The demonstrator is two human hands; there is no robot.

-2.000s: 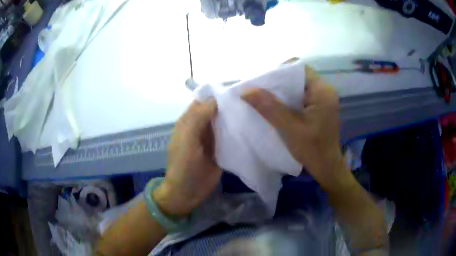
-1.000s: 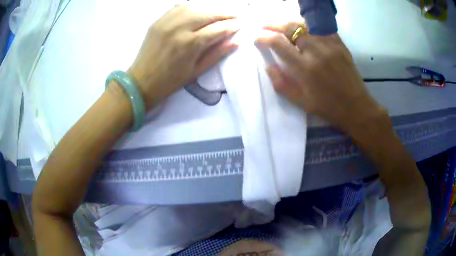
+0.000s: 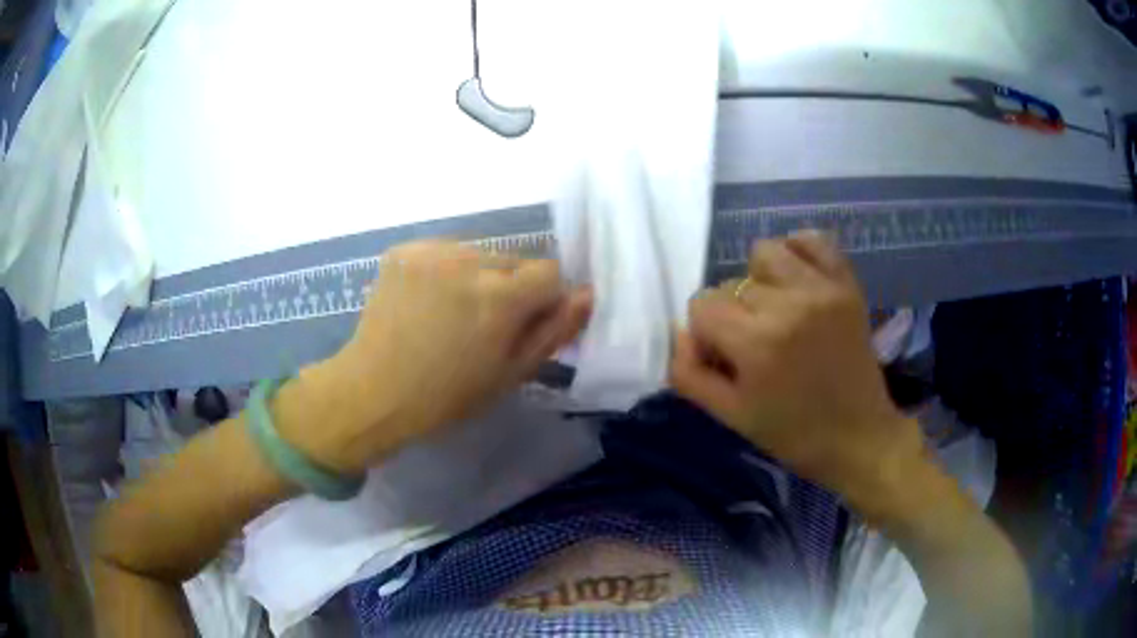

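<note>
A white fabric piece [image 3: 630, 268] runs from the white table down over its grey front edge, with its lower end at the lap. My left hand [image 3: 468, 330] holds its left side, fingers curled at the fabric's edge. My right hand [image 3: 786, 337], with a gold ring, holds its right side near the lower end. Both hands are slightly blurred. The fabric's upper end is lost in bright light at the picture's top. The needle and machine head are not in view.
A grey rounded tab [image 3: 496, 110] lies on the table. Snips with dark and red-orange parts [image 3: 1016, 107] lie at the right. White strips [image 3: 94, 187] hang over the left front edge. The ruler strip [image 3: 274, 297] lines the front. More white pieces [image 3: 412, 499] lie at the lap.
Both hands have moved from the bright area at the top down to the table's front edge, at the fabric's lower end. The dark cylinder has left the view.
</note>
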